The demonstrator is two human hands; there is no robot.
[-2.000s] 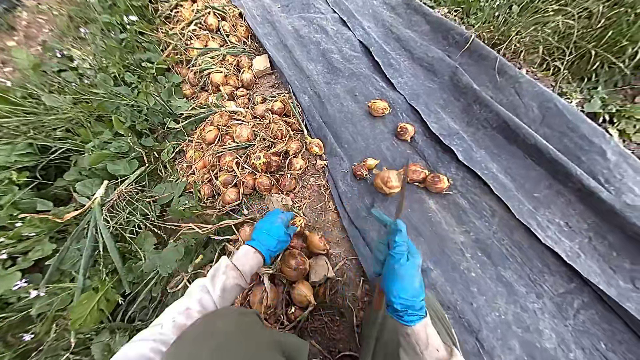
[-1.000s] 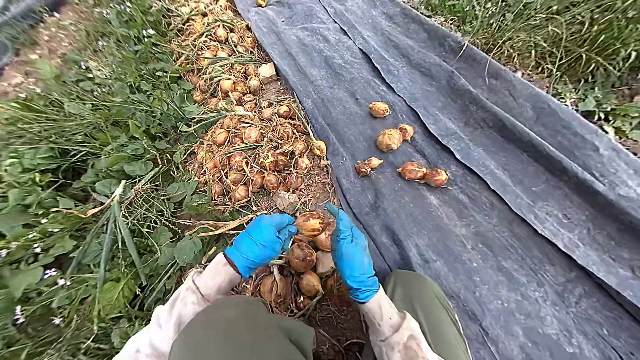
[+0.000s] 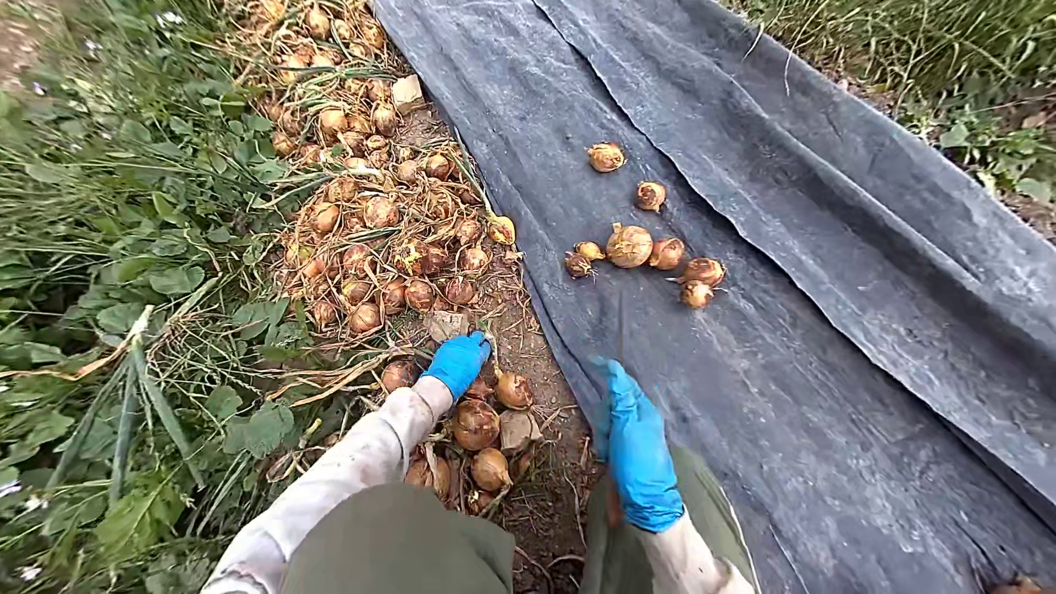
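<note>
My left hand (image 3: 459, 363), in a blue glove, reaches down among onions beside my knees, its fingertips by the dry stem of an onion (image 3: 513, 390); whether it grips the stem I cannot tell. A larger onion (image 3: 476, 425) and another onion (image 3: 491, 469) lie below it. Over the near left edge of the dark ground fabric (image 3: 742, 396) is my right hand (image 3: 639, 450), also gloved and blurred. A thin blade (image 3: 620, 326), apparently a knife's, points up from it, with a brownish handle below. Several trimmed onions, one large (image 3: 629, 247), lie loosely grouped on the fabric.
A long heap of onions (image 3: 380, 212) with dry tops runs along the fabric's left edge. Stones (image 3: 448, 325) lie on the soil near my left hand and by the heap (image 3: 407, 93). Green weeds (image 3: 177, 280) border the left side; grass (image 3: 916, 49) grows at upper right.
My hands were together at an onion one second ago; now they are apart, the left farther forward, the right over the fabric's edge. The group of onions on the fabric has grown.
</note>
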